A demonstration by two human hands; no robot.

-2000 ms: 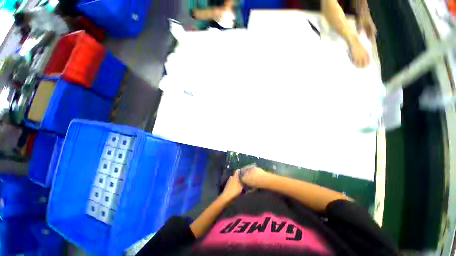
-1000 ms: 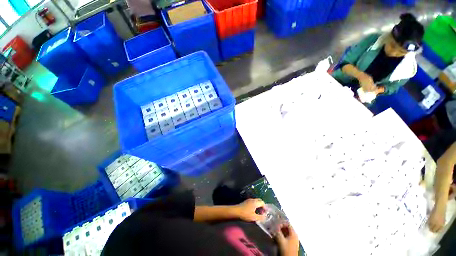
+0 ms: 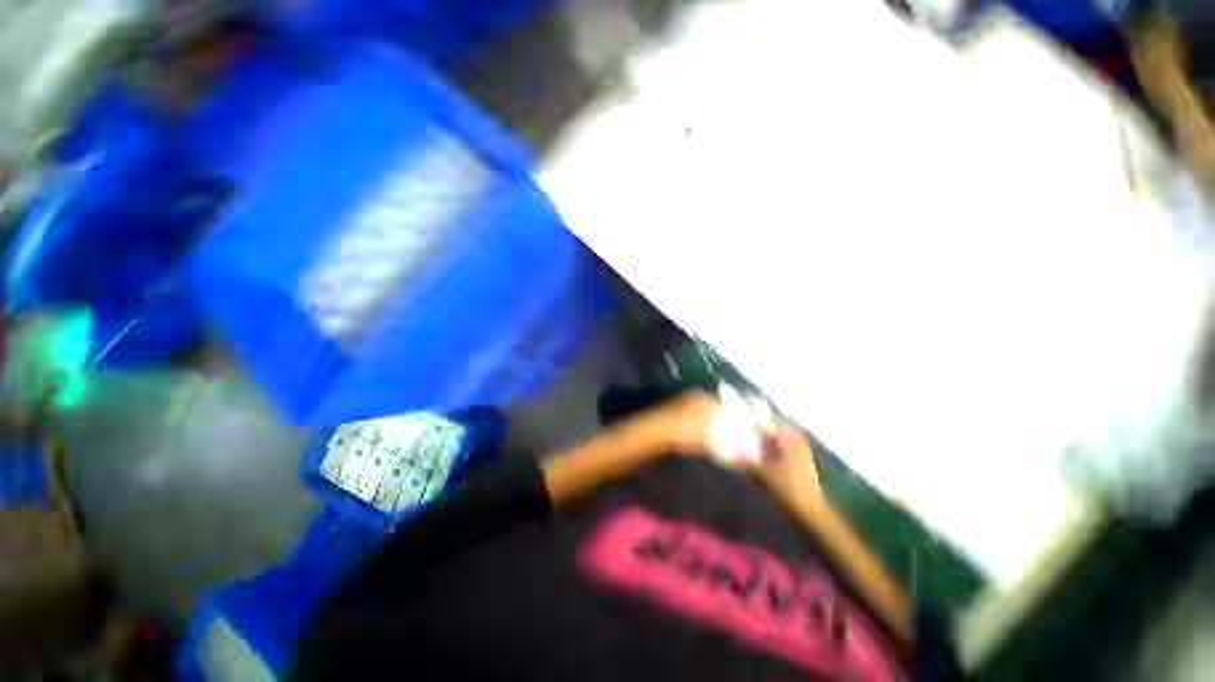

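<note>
A small white item (image 3: 737, 425), too blurred to identify, is between my two hands, close to my torso at the near edge of the table. My left hand (image 3: 690, 422) holds its left side, fingers blurred. My right hand (image 3: 789, 464) is at its right side, fingers closed against it. The white-topped table (image 3: 853, 240) is overexposed, so anything lying on it is hard to make out.
A large blue tote (image 3: 260, 267) with rows of white cartons (image 3: 400, 233) stands to the left. A lower blue crate packed with cartons (image 3: 391, 460) is beside my left arm. The table's green edge (image 3: 886, 520) runs past my right forearm. Part of another person's arm (image 3: 1170, 80) shows at top right.
The view has swung and blurred. The clear plastic piece seen between my hands one second ago now appears as a compact white item, and my hands are closer together.
</note>
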